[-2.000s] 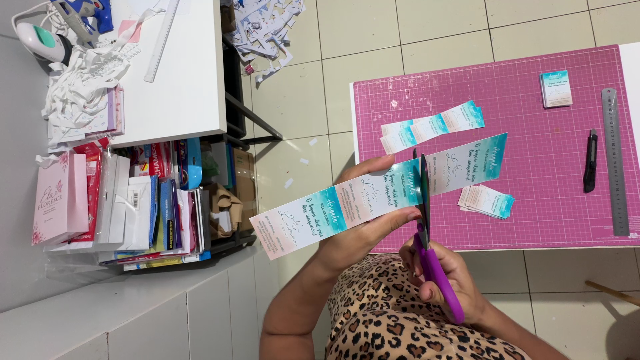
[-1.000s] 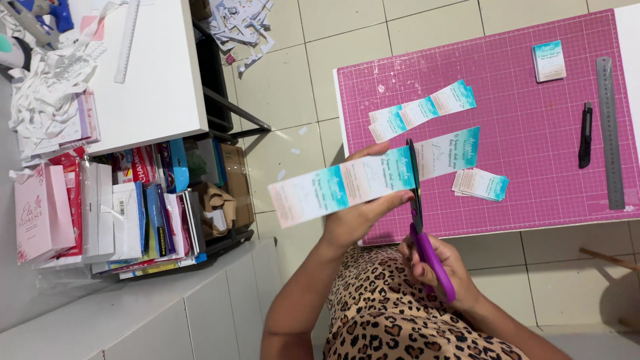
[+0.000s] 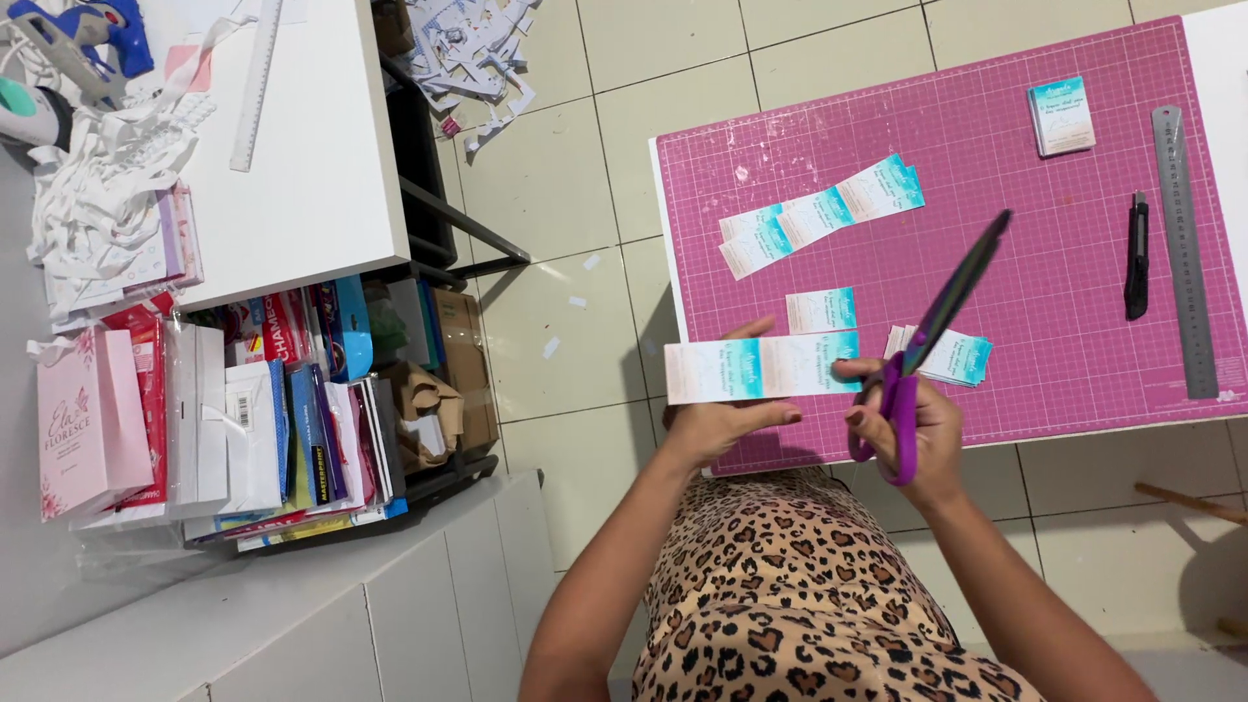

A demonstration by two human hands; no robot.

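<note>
My left hand (image 3: 726,424) holds a printed card strip (image 3: 717,372) of two joined cards from beneath, over the near edge of the pink cutting mat (image 3: 1063,253). My right hand (image 3: 916,439) grips purple-handled scissors (image 3: 902,419), blades closed and pointing up and to the right, while a finger of it touches the strip's right end. Just beyond the strip lies a single card (image 3: 821,311). Several cut cards (image 3: 960,359) rest behind the scissors, partly hidden. Uncut strips (image 3: 824,214) overlap farther back, and a neat card stack (image 3: 1063,117) sits at the back right.
A black utility knife (image 3: 1137,255) and a steel ruler (image 3: 1185,253) lie on the mat's right side. At left, a white table (image 3: 322,205) bears ribbons (image 3: 107,195) and a clear ruler (image 3: 257,88), above a shelf of packed bags. Paper scraps (image 3: 468,58) lie on the tiled floor.
The strip in my left hand is shorter, and its cut-off end card now lies on the mat. The scissors have come away from the cut, swung right, and their blades have closed.
</note>
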